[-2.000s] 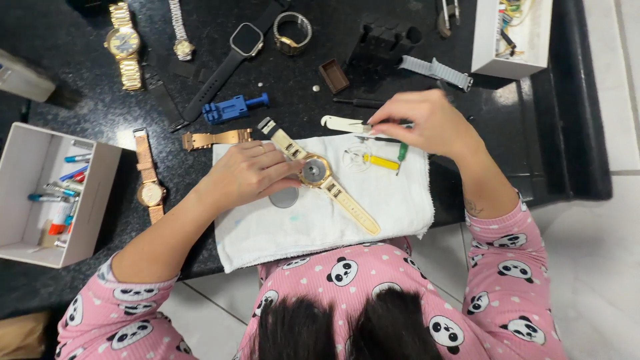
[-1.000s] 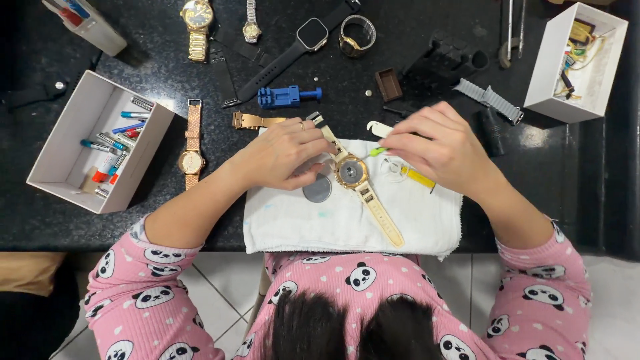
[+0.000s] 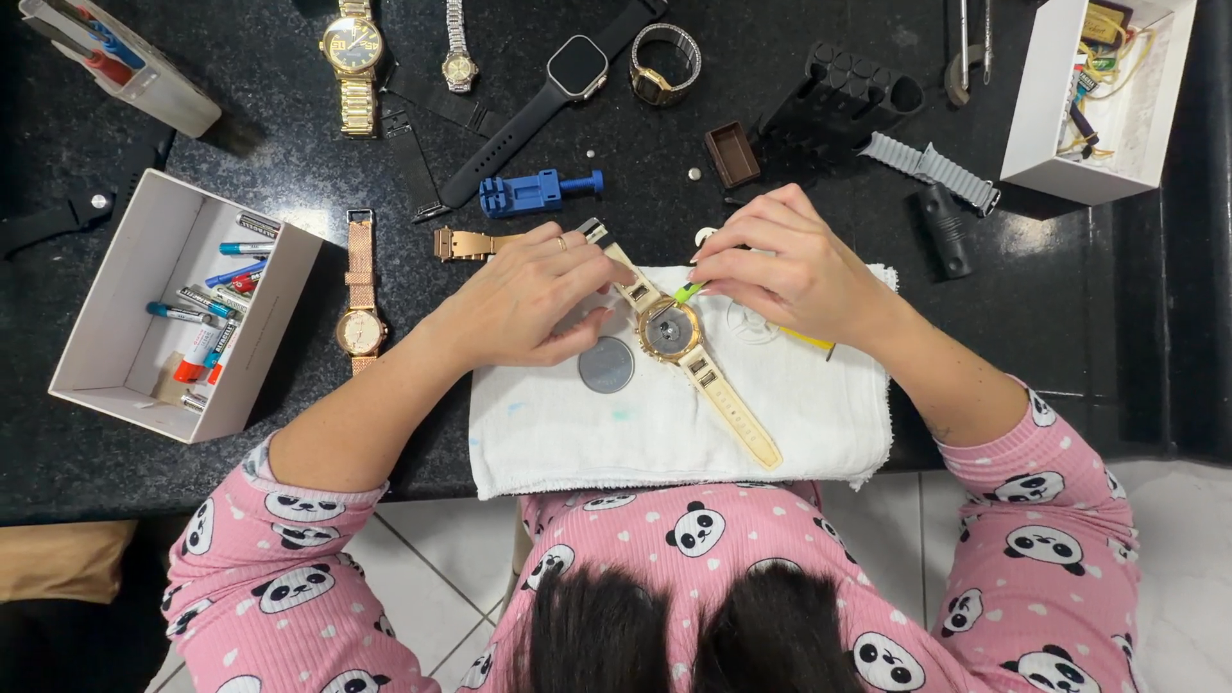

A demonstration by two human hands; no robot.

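Note:
A gold-cased wristwatch (image 3: 671, 330) with a cream strap lies on a folded white towel (image 3: 539, 433), its back off and the movement showing. My left hand (image 3: 539, 294) rests by the upper strap, fingers at its edge; whether it grips the strap is unclear. Between the fingertips of my right hand (image 3: 784, 265) is a thin tool with a green handle (image 3: 686, 292), its tip at the case. A round metal case back (image 3: 606, 365) lies left of the watch. A yellow-handled tool (image 3: 810, 339) and a clear round piece (image 3: 751, 325) lie partly under my right hand.
Beyond the towel are a blue watch-link remover (image 3: 539, 192), a small brown tray (image 3: 732, 155), a black smartwatch (image 3: 577, 67) and a rose-gold watch (image 3: 361, 330). White boxes of batteries and small items stand left (image 3: 279, 327) and right (image 3: 1107, 183).
My right hand has moved from the tools at the towel's upper right to the watch, now with the green-handled tool. My left hand has shifted off the case toward the upper strap.

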